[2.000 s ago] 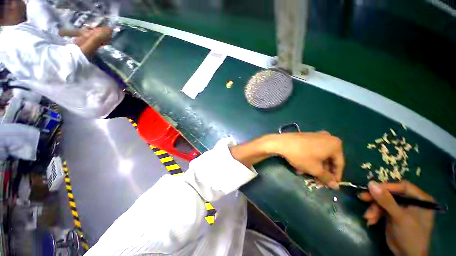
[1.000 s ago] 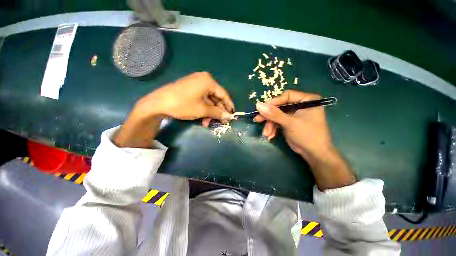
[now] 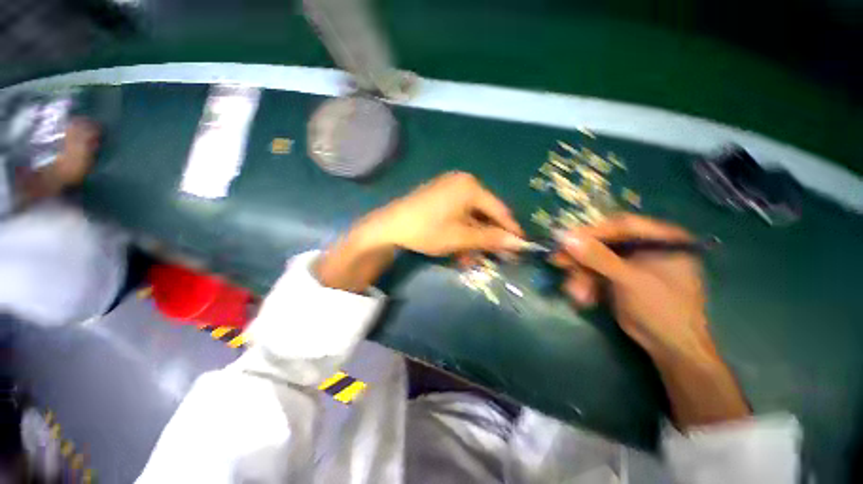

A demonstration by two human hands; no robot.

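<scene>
The view is blurred by motion. My right hand [image 3: 629, 269] holds a slim black pen-like tool [image 3: 662, 247], its tip pointing at the fingertips of my left hand [image 3: 440, 222]. My left hand's thumb and fingers are pinched together over the bench; a pale small piece [image 3: 530, 246] shows at the fingertips, close to the tool's tip. A small pile of cream bits [image 3: 483, 282] lies just below my left hand. A larger loose pile of cream bits [image 3: 579, 181] lies behind my right hand.
Two dark watch frames [image 3: 748, 184] lie at the back right. A round grey mesh-like disc [image 3: 353, 137], a white label strip [image 3: 220, 142] and a small yellowish bit [image 3: 281, 146] are left. Another person's hand [image 3: 74, 151] shows far left. A red stool [image 3: 194, 295] stands below.
The view has swung right, then back partly left, and blurred. The other person and more of the red stool show again. My hands keep the same pinched hold close together.
</scene>
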